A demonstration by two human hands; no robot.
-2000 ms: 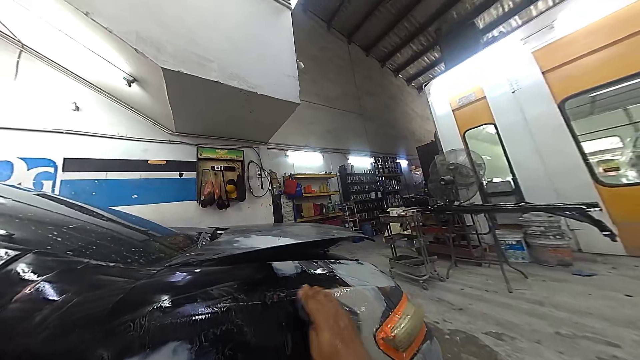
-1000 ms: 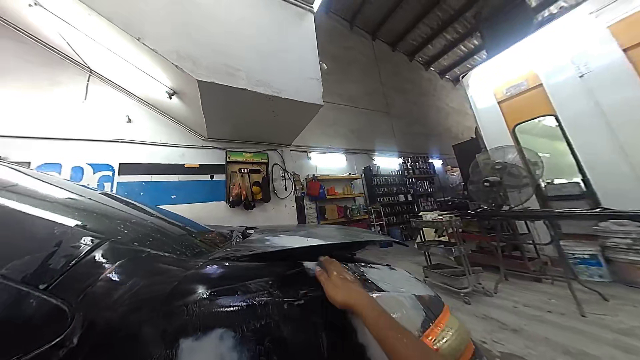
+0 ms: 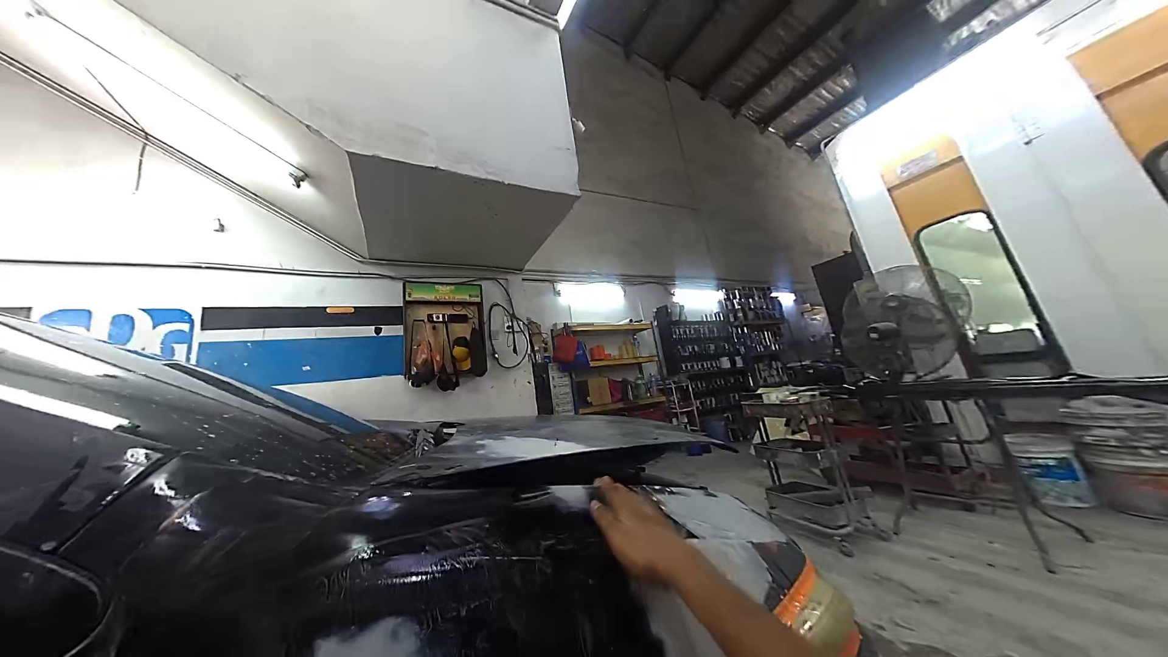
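Note:
A bare hand reaches in from the lower right and rests on the car's rear fender (image 3: pixel 438 557), near the edge beneath a raised lid panel (image 3: pixel 538 443). I take it as my right hand (image 3: pixel 634 534); whether anything lies under its palm is hidden. The fender is glossy black with scratches and pale grey filler patches. Right of the hand lies a grey sanded area (image 3: pixel 716 516), and below that a tail light (image 3: pixel 821 611) edged with orange tape. My left hand is out of view.
A steel trolley (image 3: pixel 808 497) and a stand fan (image 3: pixel 899 324) stand at the right, beside a long black panel on a metal stand (image 3: pixel 1022 388). Paint buckets (image 3: pixel 1054 470) sit on the floor behind. Shelves (image 3: pixel 611 360) line the back wall.
Since two seconds ago the hand has moved up the fender to the lid's edge, and more of the forearm shows. The view has turned somewhat left.

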